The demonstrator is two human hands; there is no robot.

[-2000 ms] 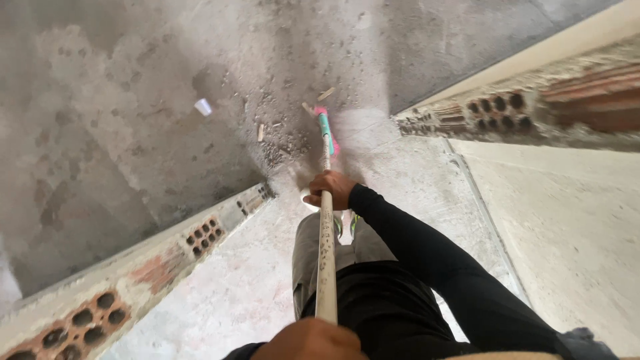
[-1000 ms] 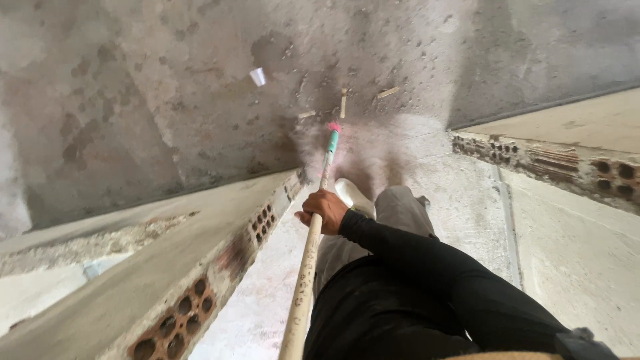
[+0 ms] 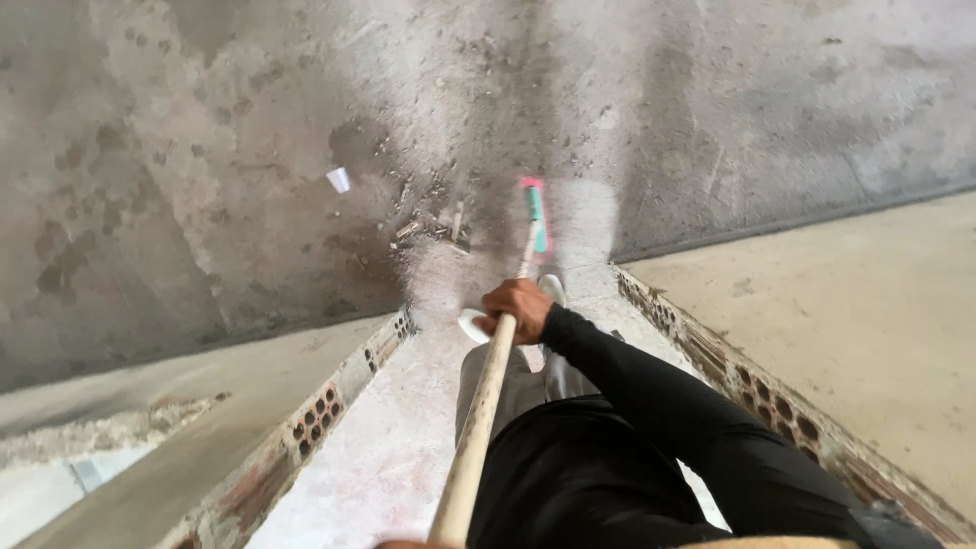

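My right hand (image 3: 521,309), in a black sleeve, grips the wooden pole of a broom (image 3: 480,427) partway along its length. At the bottom edge only a small part of my left hand (image 3: 412,544) shows, at the upper end of the pole; its fingers are out of view. The broom's green and pink head (image 3: 537,217) is low on the floor just beyond my shoes, slightly blurred. To its left lie wood scraps (image 3: 457,221) and loose rubble. Farther left on the concrete floor is a white plastic cup (image 3: 338,180).
Cut walls with exposed hollow bricks flank the opening, one at the left (image 3: 316,419) and one at the right (image 3: 770,404). My light shoes (image 3: 474,325) stand between them on a pale, dusty threshold. Dark damp patches mark the concrete floor (image 3: 191,152).
The broom head has moved right relative to the wood scraps, which now lie on its left. More loose debris shows around the scraps than a second ago. The view has shifted.
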